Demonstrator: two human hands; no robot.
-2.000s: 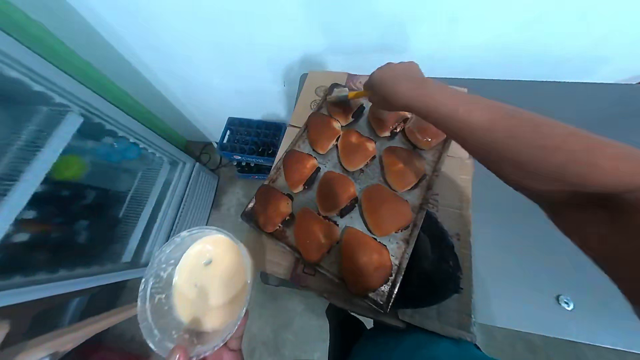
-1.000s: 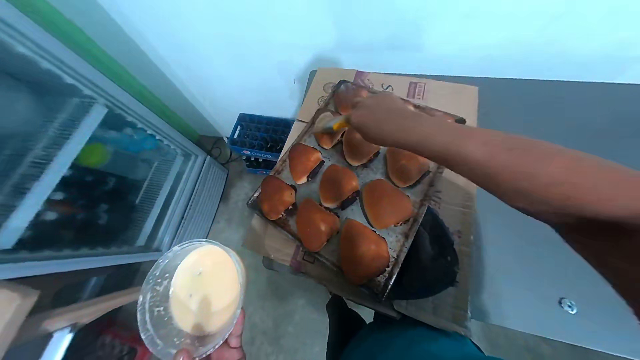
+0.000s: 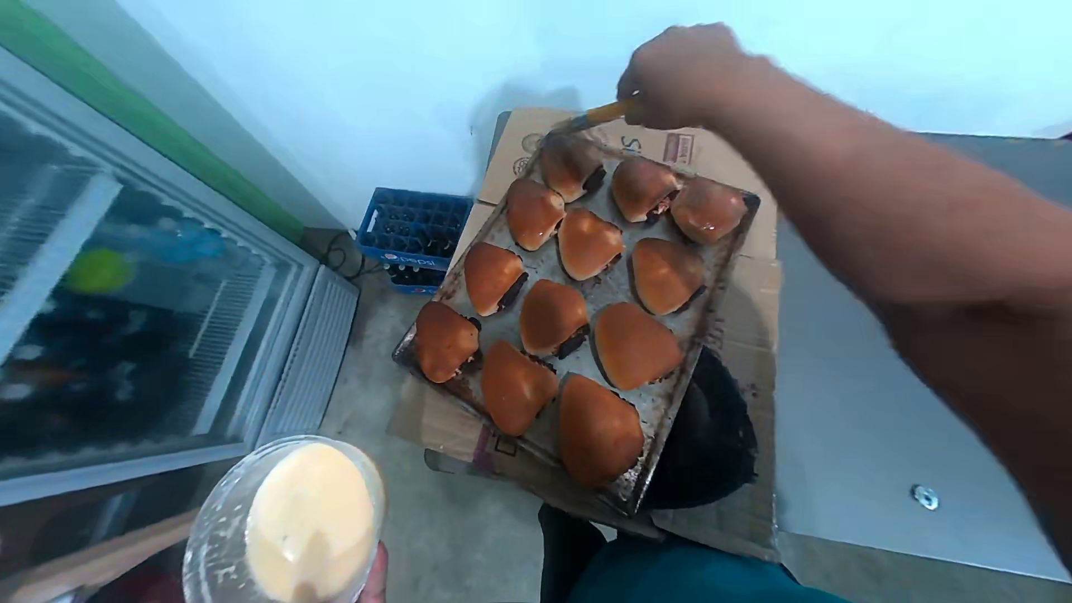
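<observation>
My right hand (image 3: 682, 75) grips the yellow handle of a brush (image 3: 596, 115), whose bristles are at the far left bun (image 3: 571, 167) on the tray. Several browned buns with dark filling at their edges lie in rows on a worn metal baking tray (image 3: 670, 414). At the lower left my left hand (image 3: 376, 578), mostly hidden, holds a clear plastic tub (image 3: 205, 536) of creamy pale yellow liquid (image 3: 310, 511).
Flattened cardboard (image 3: 745, 502) lies under the tray on a grey surface (image 3: 888, 402). A black rounded object (image 3: 712, 435) is beside the tray's right edge. Blue bottle crates (image 3: 414, 226) stand on the floor, left of the cardboard. A glass-door refrigerator (image 3: 289, 335) is at left, a pale wall (image 3: 335, 92) behind.
My right hand with the brush was lower, over the buns, one second ago; it has moved up to the tray's far corner. The tub stays in my left hand.
</observation>
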